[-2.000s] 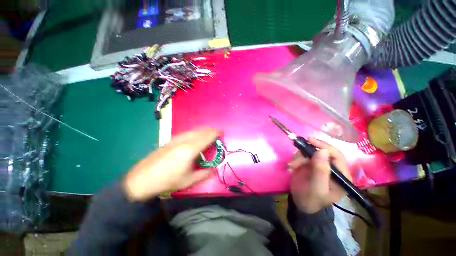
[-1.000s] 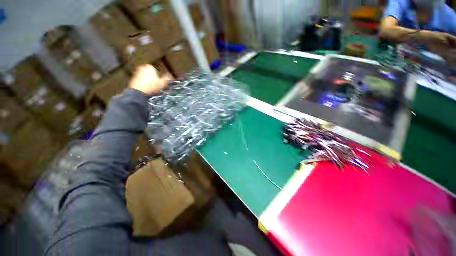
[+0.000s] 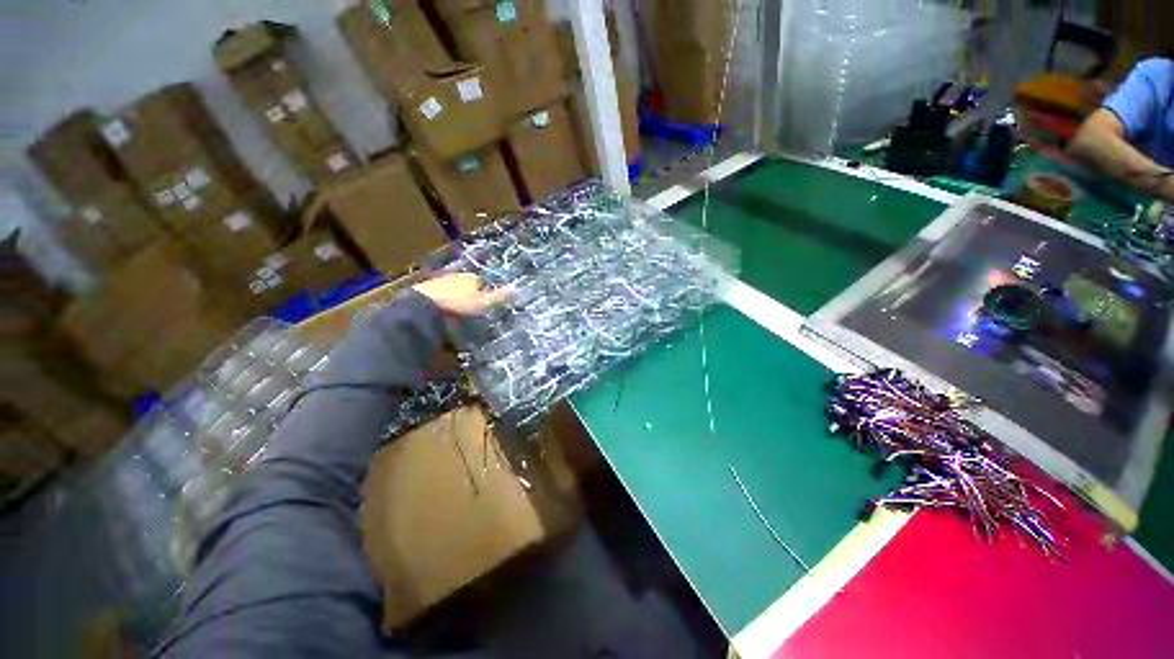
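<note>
My left hand [image 3: 466, 295] is at the left edge of the clear blister tray [image 3: 586, 303], which holds parts with wires in its pockets. The fingers are partly hidden at the tray, so I cannot tell if they hold something. The tray lies on the left end of the green bench and overhangs its edge. My right hand is out of the picture. A pile of connector leads [image 3: 946, 451] lies at the back left of the pink mat [image 3: 978, 592].
An open cardboard box [image 3: 451, 515] stands below the bench, with another clear tray [image 3: 219, 438] at left. A framed panel [image 3: 1017, 322] lies behind the wires. A solder-like strand [image 3: 762, 515] is on the bench. Cartons [image 3: 386, 213] are stacked behind; a person's arm [image 3: 1118, 152] shows opposite.
The view has swung left from the mat. My left hand has left the ring board and moved to the blister tray. My right hand and the soldering iron have gone out of view.
</note>
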